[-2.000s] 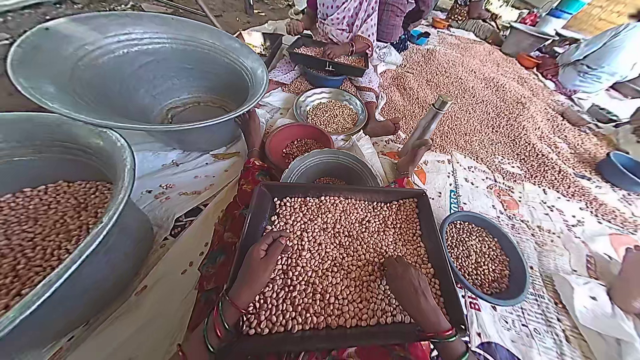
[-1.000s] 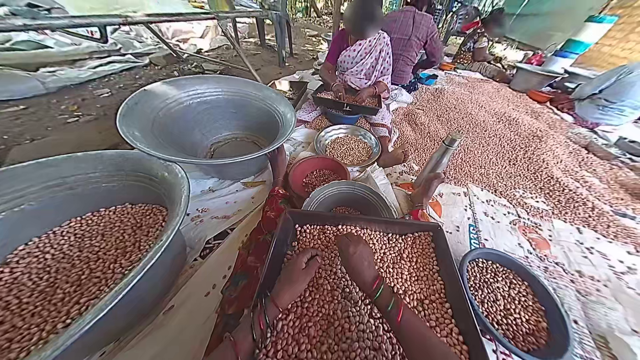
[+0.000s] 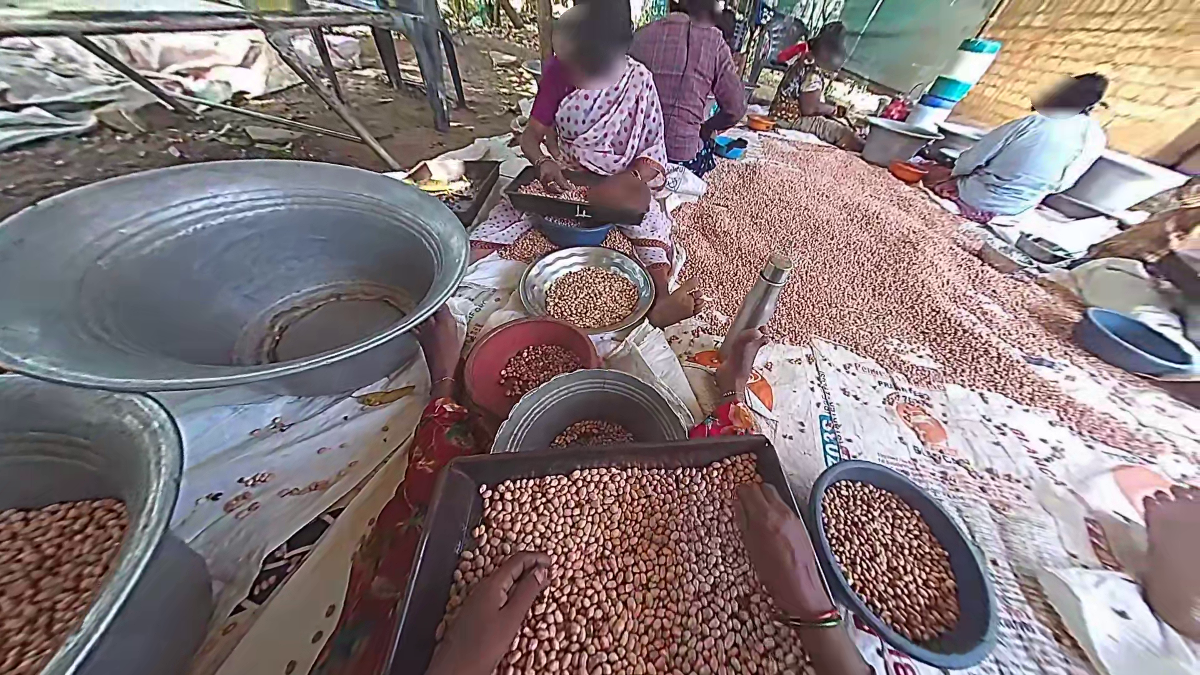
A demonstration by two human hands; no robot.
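Note:
A dark rectangular tray (image 3: 436, 553) full of reddish-brown nuts or seeds (image 3: 619, 534) lies across my lap. My left hand (image 3: 502, 600) rests on the nuts at the tray's left side, its fingertips bent together; whether it pinches a nut is hidden. Along the right wall my right hand (image 3: 778, 544) lies on edge against the nuts, fingers extended together, with bangles at the wrist. Just beyond the tray stand a grey bowl (image 3: 525, 422) and a red bowl (image 3: 478, 361), each holding some nuts. A grey tub (image 3: 980, 600) of nuts sits to the right of my right hand.
Two large metal basins (image 3: 216, 272), (image 3: 159, 487) stand at left, the nearer holding nuts. Ahead are a steel bowl (image 3: 637, 272), a metal bottle (image 3: 757, 305) and a person (image 3: 609, 122) with a tray. A wide nut heap (image 3: 872, 253) spreads right on printed sacks (image 3: 937, 441); other people sit behind.
My right hand has moved from the tray's middle to its right wall. My left hand has moved nearer to me over the nuts. The view has tilted up since the earliest frame.

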